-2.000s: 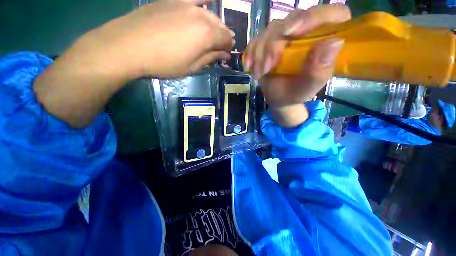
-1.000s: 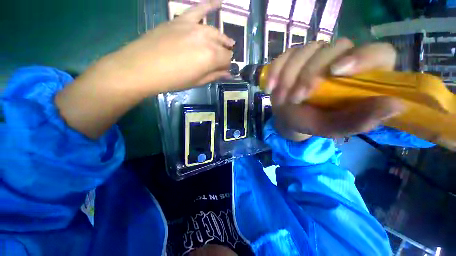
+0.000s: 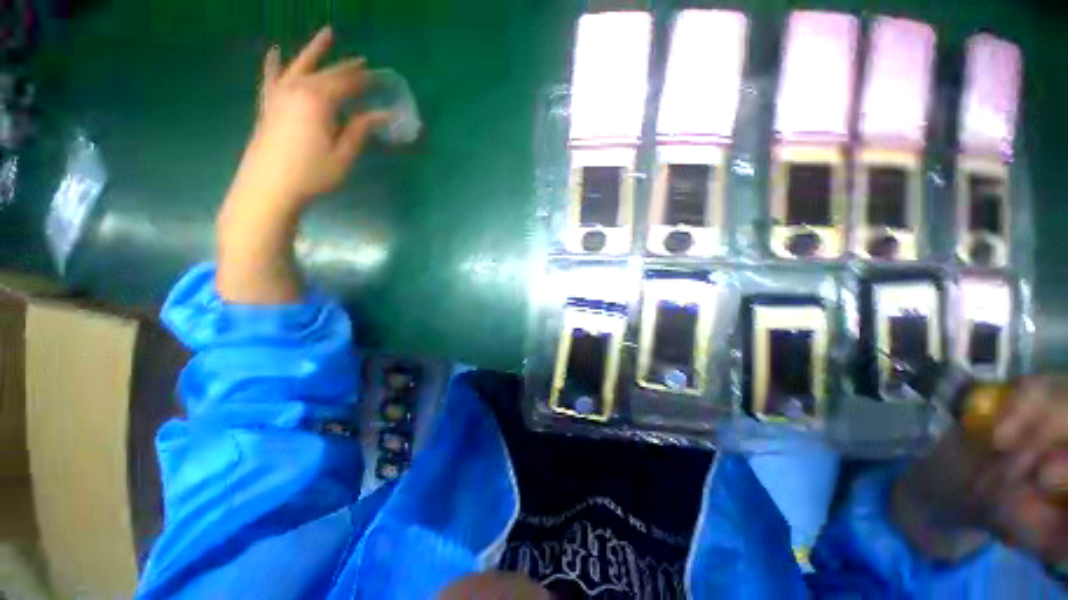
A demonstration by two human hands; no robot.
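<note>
The clear blister tray (image 3: 732,275) holds several phone units in two rows. The upper-row units, such as this phone unit (image 3: 686,193), have pink-white panels (image 3: 703,76) extending away from me. The lower-row units, such as this framed unit (image 3: 788,358), show no such panel. My left hand (image 3: 299,141) is left of the tray, fingers apart, fingertips at the small translucent screw cup (image 3: 396,106); any screw is too small to tell. My right hand (image 3: 1031,451), blurred and cut off by the right edge, grips the yellow electric screwdriver (image 3: 984,410), its dark nose near the tray's lower right corner.
The tray lies on a green mat (image 3: 469,199). A crumpled clear plastic piece (image 3: 76,199) lies at the far left. An open cardboard box (image 3: 82,434) stands at the lower left. A holder with small dark parts (image 3: 396,416) is beside my left sleeve.
My left hand has moved away from the tray to the screw cup. My right hand and the screwdriver have moved toward the lower right. The view has shifted, showing the whole tray.
</note>
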